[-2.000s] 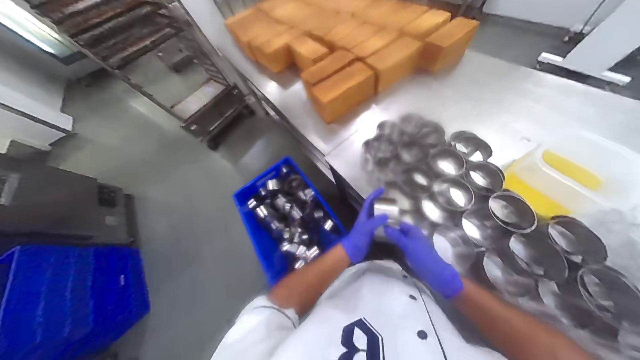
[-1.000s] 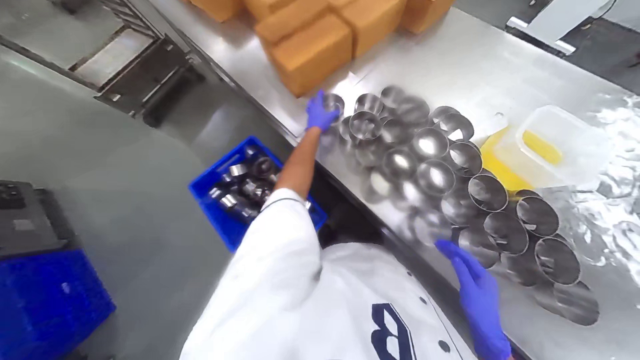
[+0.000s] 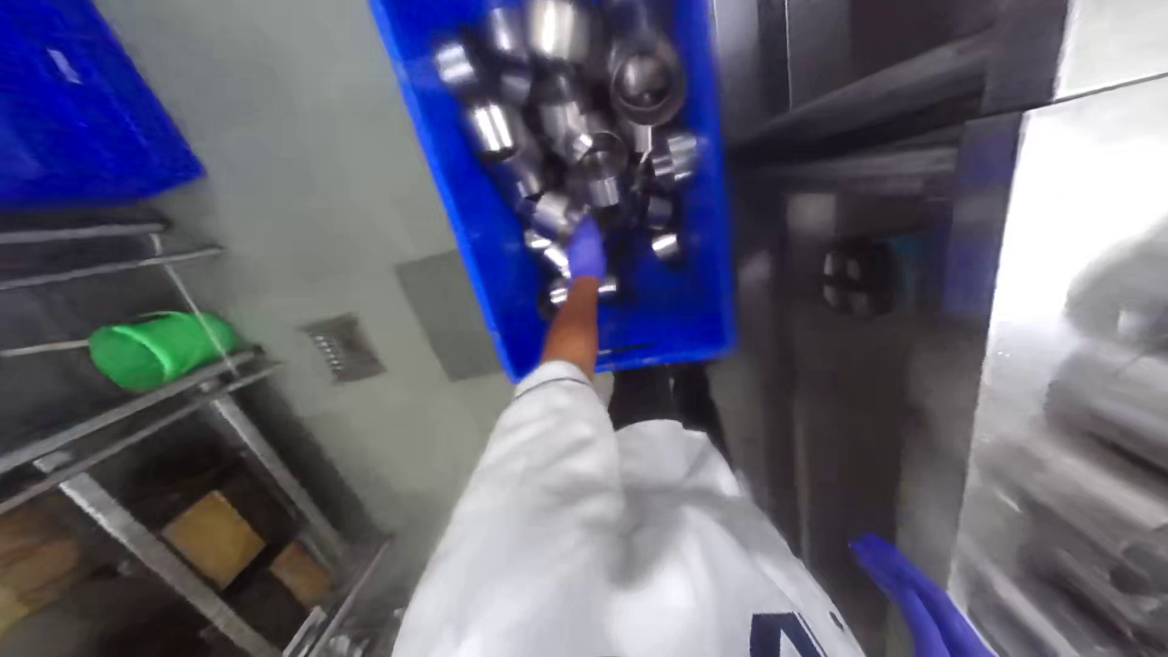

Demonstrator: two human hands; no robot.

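My left hand (image 3: 587, 248), in a purple glove, reaches down into a blue plastic crate (image 3: 481, 297) on the floor. It is at a metal ring (image 3: 554, 213) among many loose shiny metal rings; blur hides whether its fingers grip one. My right hand (image 3: 917, 598), gloved too, is at the lower right, beside the edge of the steel table (image 3: 1027, 274). Only part of it shows, with extended fingers and no object visible at them. Blurred metal rings (image 3: 1104, 474) lie on the table at the right.
Another blue crate (image 3: 82, 109) is at the upper left. A metal rack (image 3: 137, 525) with a green bucket (image 3: 164, 347) and orange-brown blocks (image 3: 214, 538) stands at the left. A drain grate (image 3: 343, 348) is in the floor. Under-table framing (image 3: 876, 164) runs beside the crate.
The view has swung down strongly to the crate. My left hand has moved from a ring near the orange blocks on the table into the crate.
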